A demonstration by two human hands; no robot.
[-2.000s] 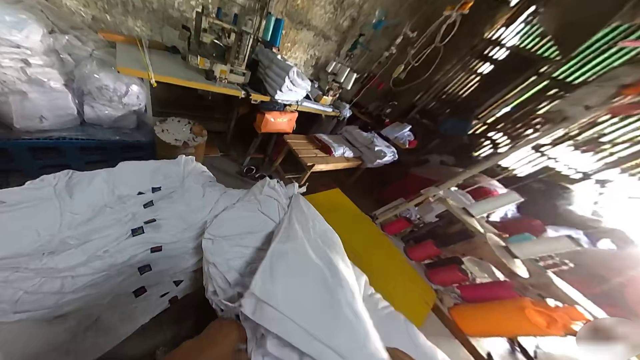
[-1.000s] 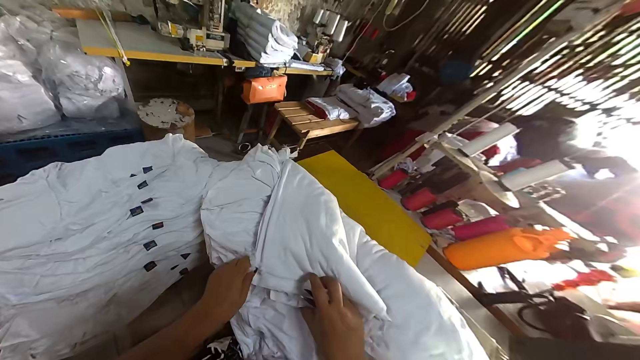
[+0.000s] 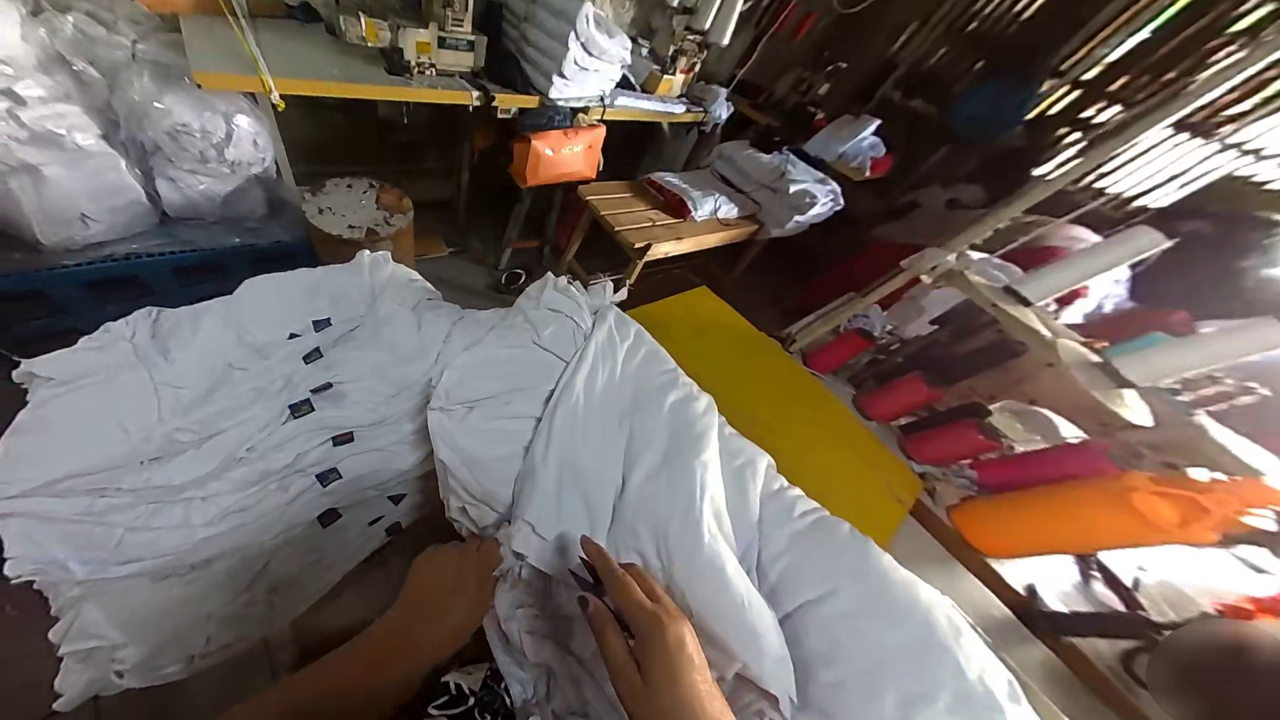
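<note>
White garments lie in a broad heap, and the upper white cloth (image 3: 620, 430) drapes over the part before me. At its near edge my left hand (image 3: 455, 580) is closed on the cloth's border. My right hand (image 3: 650, 635) lies just to the right, with a small dark pointed tool (image 3: 590, 580), perhaps thread snips, between thumb and fingers, its tips near the cloth edge. On the left, more white garments (image 3: 200, 440) overlap in a row, with small dark labels (image 3: 328, 478) showing on them.
A yellow board (image 3: 780, 400) lies beyond the heap. Farther back are a wooden bench (image 3: 660, 225) with folded cloth, an orange bag (image 3: 558, 155) and a sewing machine (image 3: 440, 50) on a table. Plastic-wrapped bundles (image 3: 200, 140) stand left; red thread cones (image 3: 950, 440) and an orange roll (image 3: 1090, 515) are right.
Both hands were on the cloth edge a second ago. The right hand has turned, and its dark tool now shows plainly. Two seconds ago the hands were mostly below the view.
</note>
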